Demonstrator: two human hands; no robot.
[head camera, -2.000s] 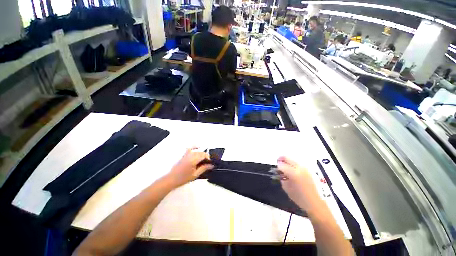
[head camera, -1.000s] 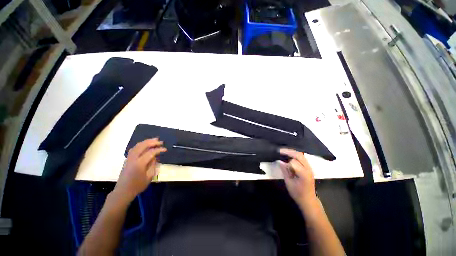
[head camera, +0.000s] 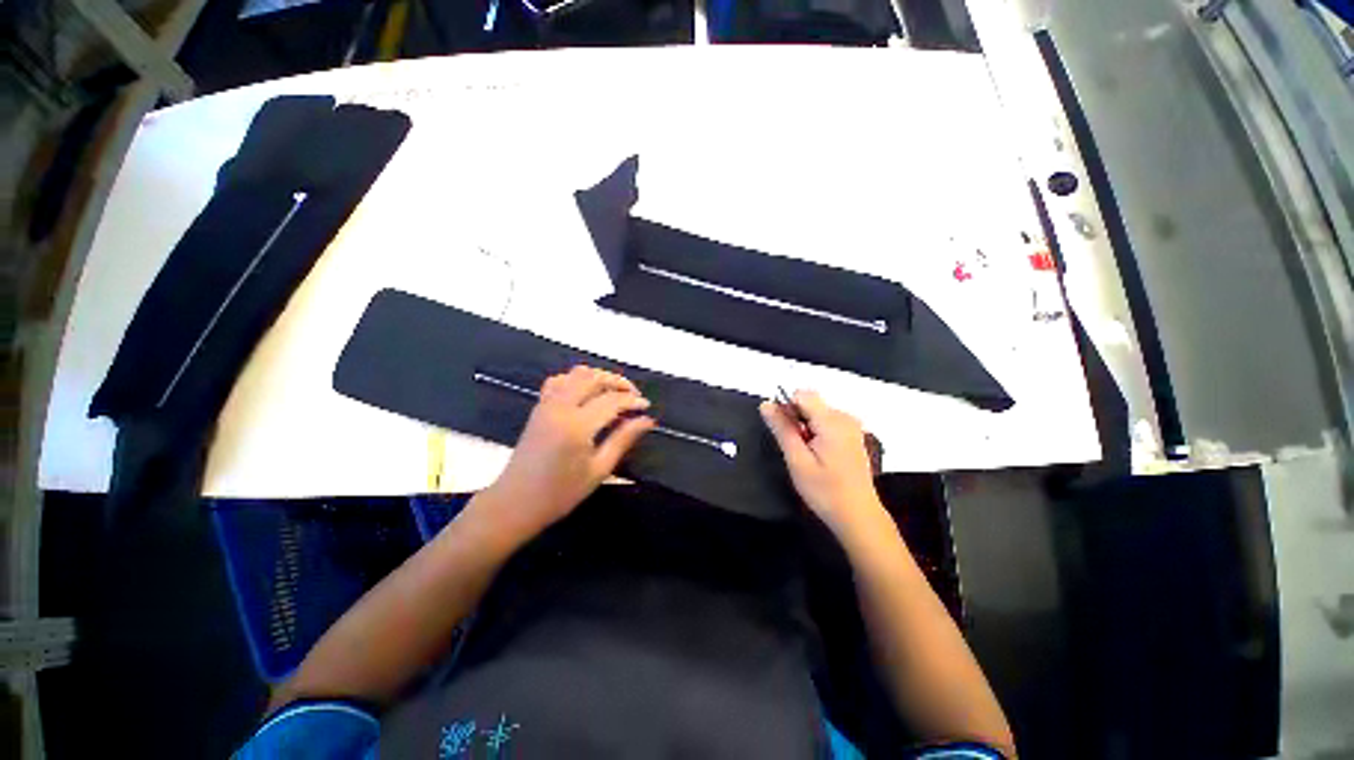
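A black zippered panel lies at the table's front edge, its pale zipper line ending in a bright dot at the right. My left hand rests on the panel over the middle of the zipper, fingertips bent together on the cloth. My right hand is at the panel's right end, closed around a small dark tool, possibly snips, mostly hidden by the fingers. An angled-end panel with pointed corners lies behind it. Stacked panels lie at the left of the table.
The white tabletop bears a thin curled thread near the middle. A metal-edged grey surface runs along the right. A blue plastic basket is under the front edge at the left. Small red marks are at the table's right side.
The view has tilted down. My left hand has moved right from the panel's left end onto its zipper. The small tool now shows in my right hand. The front panel lies at more of a slant.
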